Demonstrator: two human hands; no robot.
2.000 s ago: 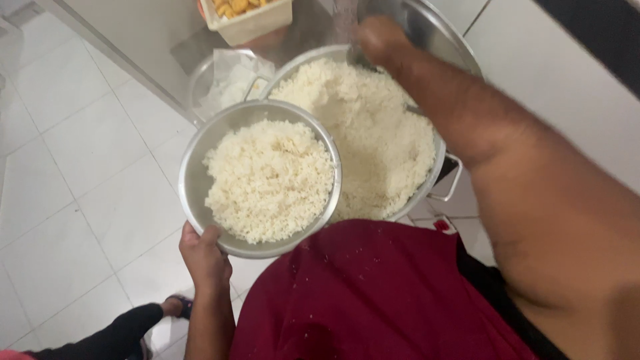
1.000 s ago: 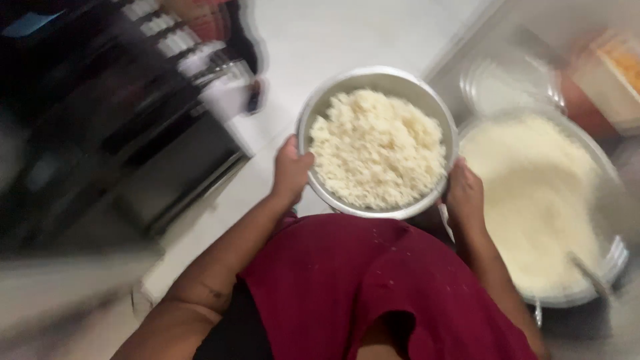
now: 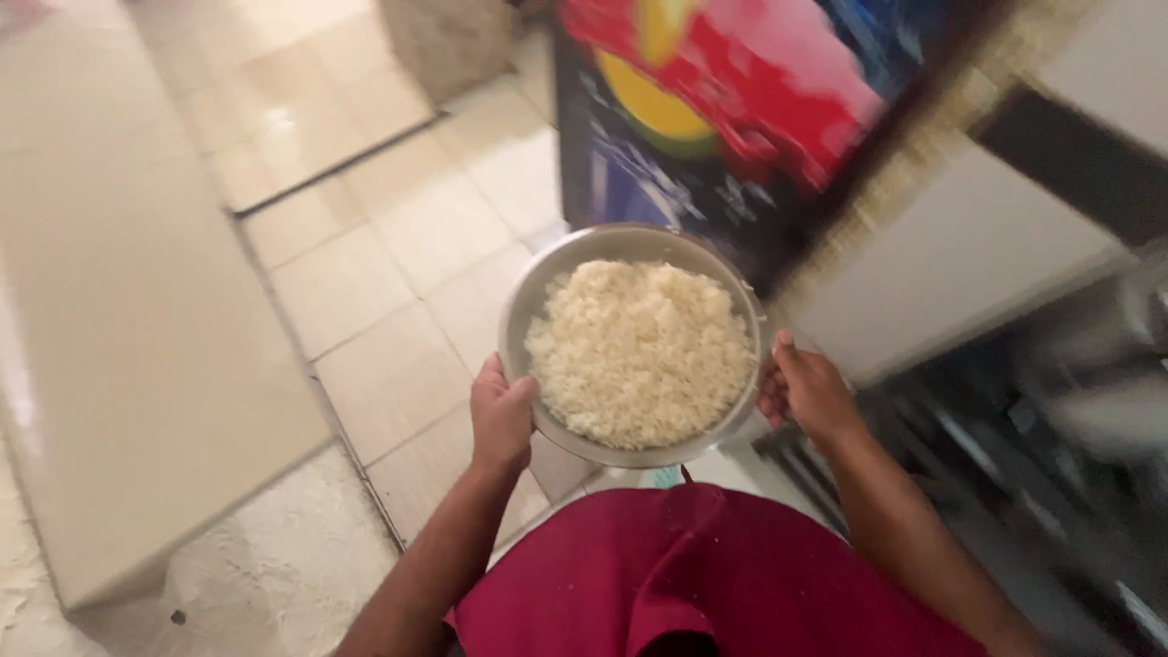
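Note:
A round metal bowl heaped with cooked white rice is held out over the tiled floor, before my maroon top. My left hand grips its rim on the left, thumb on top and fingers out of sight beneath. At the right rim is my right hand, thumb up and fingers curled at the bowl's side. The bowl looks about level, and a few grains cling to its rim.
Pale tiles run ahead, crossed by a dark seam. A cream-coloured panel or wall stands at the left. Beyond the bowl is a surface with a colourful printed picture; blurred dark shapes fill the lower right.
My right hand, earlier in the large pot of rice, has come to the bowl's right side. The pot has gone out of view as the view swung away to a tiled passage.

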